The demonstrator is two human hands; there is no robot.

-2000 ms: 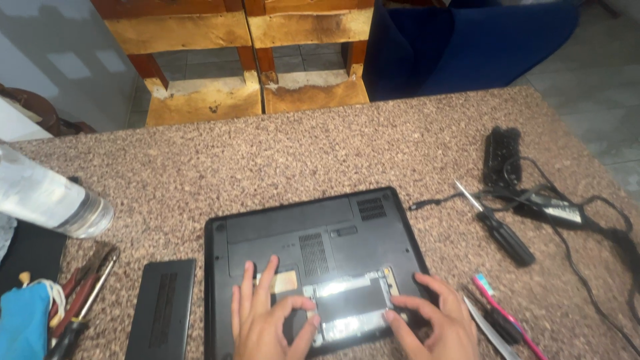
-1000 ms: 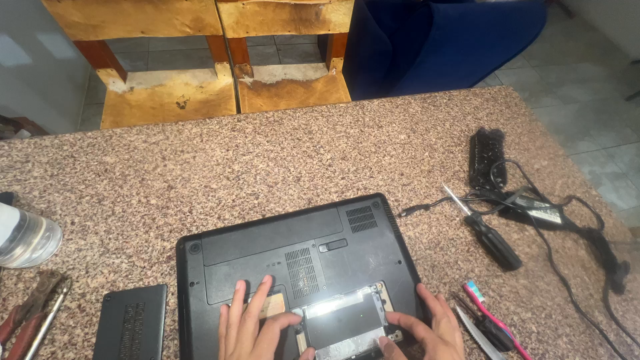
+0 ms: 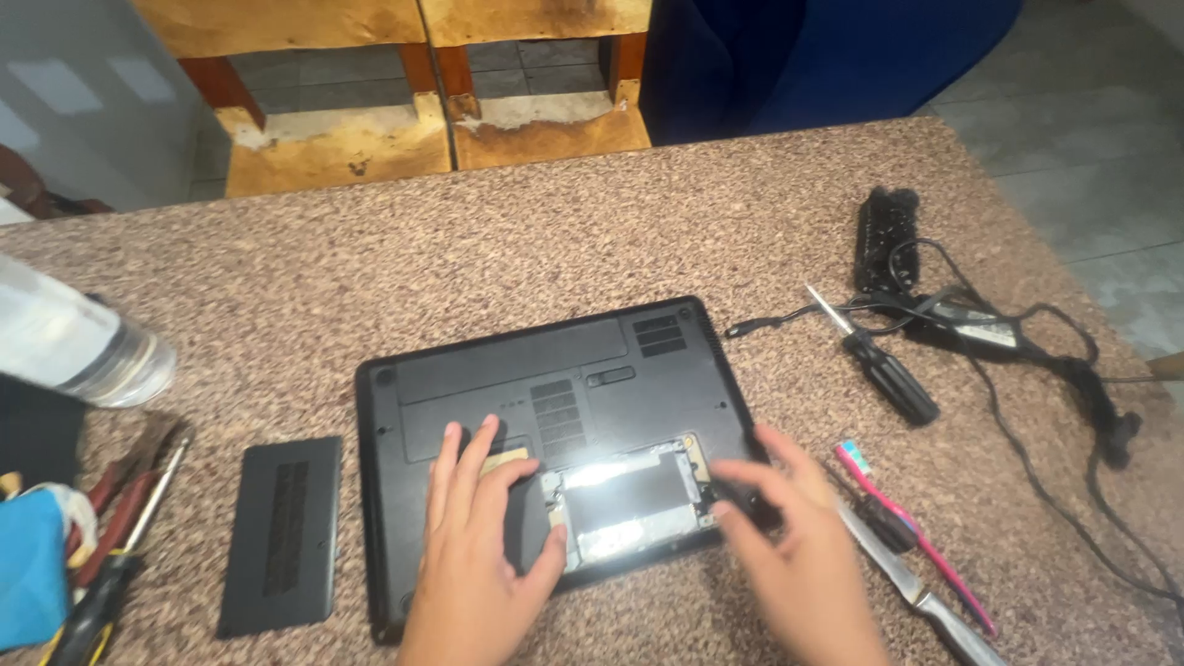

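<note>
A black laptop [image 3: 499,388] lies upside down on the speckled stone tabletop, its drive bay uncovered. In the bay sits a hard drive [image 3: 629,495] in a shiny metal bracket, with glare across it. My left hand [image 3: 490,536] rests spread on the laptop's underside, its thumb close to the drive's left edge. At the drive's right edge, my right hand [image 3: 786,536] has thumb and index finger apart near the laptop's rim; whether they touch the drive cannot be told. Left of the laptop lies a dark vented cover panel [image 3: 282,536].
Right side: a black-handled screwdriver [image 3: 879,365], a power adapter [image 3: 971,324] with cables, a pink toothbrush [image 3: 916,536] and a knife [image 3: 906,578]. Left side: a clear bottle [image 3: 83,333], red-handled pliers [image 3: 120,490], another screwdriver [image 3: 102,592] and a blue cloth item [image 3: 32,564]. Chairs [image 3: 342,148] stand beyond the table.
My right thumb and index finger were at the drive's right edge and have moved slightly away from it. The drive looked tilted a second ago and now lies flatter in the bay. The view has shifted.
</note>
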